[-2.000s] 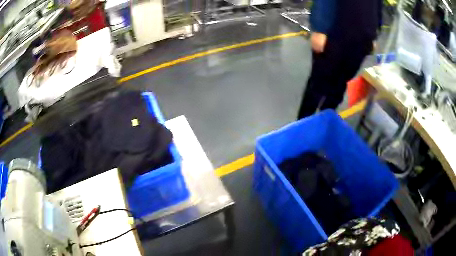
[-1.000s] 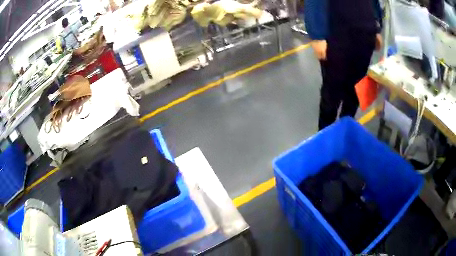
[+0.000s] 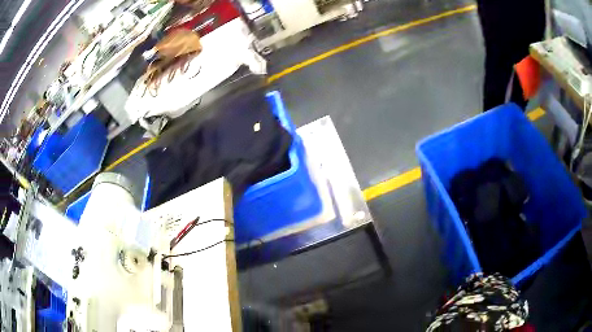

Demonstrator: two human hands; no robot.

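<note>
Neither of my hands shows. A black-and-white patterned cloth (image 3: 483, 306), perhaps a sleeve, shows at the bottom right, with a bit of red beside it. A blue plastic crate (image 3: 444, 188) stands beyond it with black pieces (image 3: 496, 204) inside. The white sewing machine (image 3: 107, 259) is at the lower left on a wood-edged table (image 3: 208, 279). A red-handled tool (image 3: 185, 232) lies on the table beside a thin black cord. Dark garments (image 3: 227, 142) with a small pale label are heaped in another blue crate (image 3: 282, 204).
The heaped crate stands on a low metal stand (image 3: 334, 172). A person's dark-clothed leg (image 3: 513, 55) is at the upper right, near an orange-red piece (image 3: 528, 76) at a table edge. A white-covered table (image 3: 208, 78) holds brown material. Another blue crate (image 3: 74, 155) is far left.
The view has swung left, so crates, machine and stand sit farther right in the picture. More of the sewing machine shows. The patterned cloth is back in view after being almost out of it.
</note>
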